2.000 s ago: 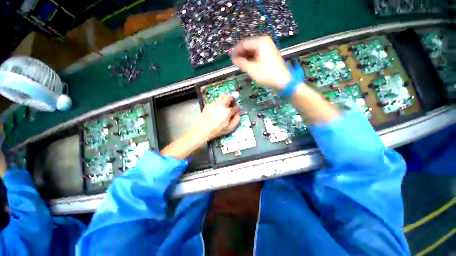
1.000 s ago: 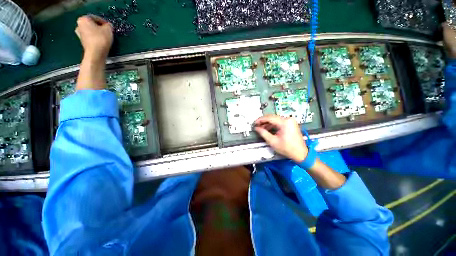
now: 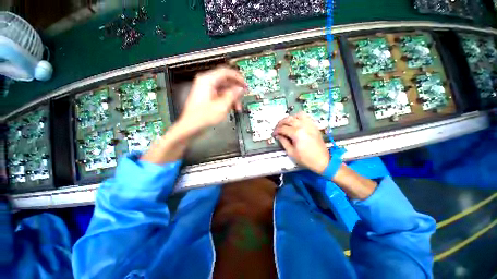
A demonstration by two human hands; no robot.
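Four green circuit boards sit in the grey-green board carrier (image 3: 245, 143) in front of me. My right hand (image 3: 305, 143), with a blue wrist strap (image 3: 333, 162), rests its bent fingertips at the lower right edge of the near-left circuit board (image 3: 265, 117). Whether it pinches a part is hidden. My left hand (image 3: 211, 101) is raised over the gap left of this carrier, its fingers curled toward the far-left circuit board (image 3: 260, 75). It is blurred, and I cannot tell if it holds a small component.
A tan-orange carrier (image 3: 389, 64) stands to the right, another grey carrier (image 3: 115, 129) to the left. Beyond the metal rail (image 3: 158, 64) lie a large component pile (image 3: 261, 15) and a small component pile (image 3: 128, 28). A fan (image 3: 20, 46) stands far left. A blue strap cord (image 3: 329, 65) hangs across the carrier.
My left hand has moved right, from the small component pile to beside the middle carrier. My right hand stays near the same board, its fingers more bent down. The view has shifted slightly.
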